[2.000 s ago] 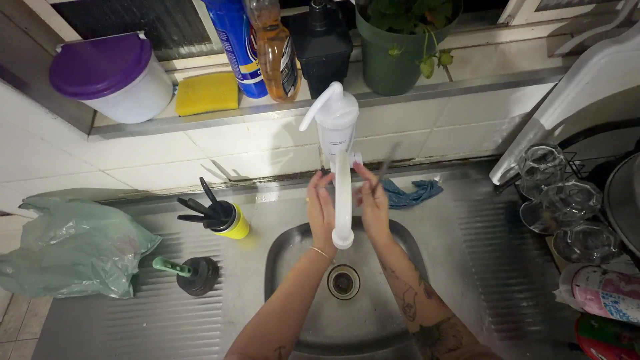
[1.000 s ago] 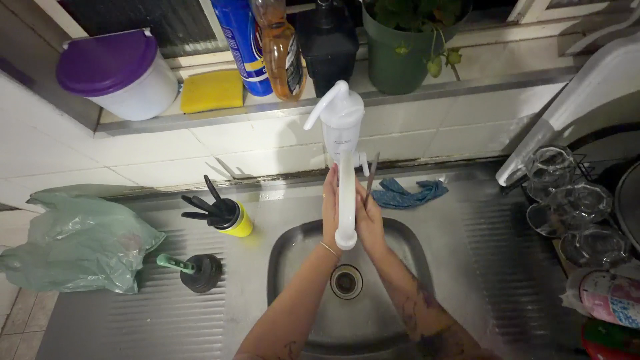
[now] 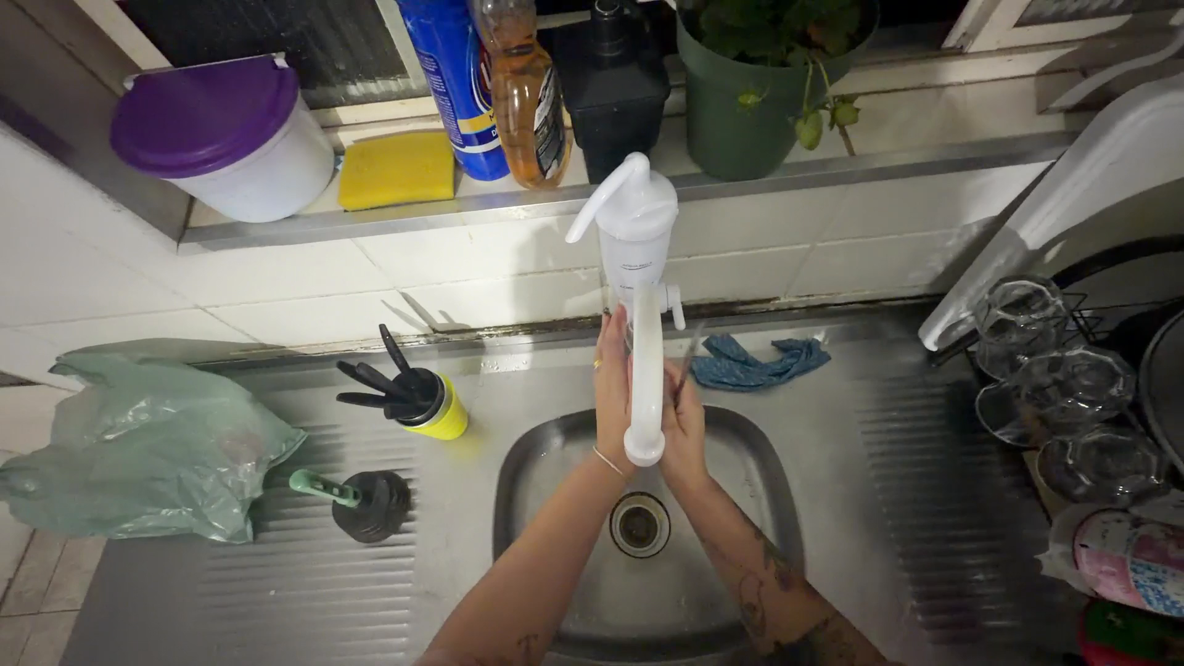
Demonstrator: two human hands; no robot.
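A white faucet with a filter body [image 3: 638,231] rises at the back of the steel sink [image 3: 786,518], its long curved spout pointing toward me. My left hand [image 3: 612,388] is just left of the spout, partly hidden by it, fingers pointing away from me. To the right of the spout, my right hand [image 3: 683,416] holds a thin, blurred utensil [image 3: 686,356] that sticks up from its fingers. The rest of that utensil is hidden. Whether my left hand also touches it cannot be seen. Below my wrists lies the drain [image 3: 639,525].
A blue cloth [image 3: 758,363] lies behind the basin. Left are a yellow cup of black-handled utensils [image 3: 444,416], a black plunger [image 3: 377,507] and a green plastic bag [image 3: 157,444]. Glasses [image 3: 1073,379] stand right. The ledge holds a yellow sponge [image 3: 396,172], bottles [image 3: 532,102] and a potted plant [image 3: 740,120].
Both hands were apart around the spout two seconds ago; they have since come closer together and toward me beneath it. The utensil remains at my right hand.
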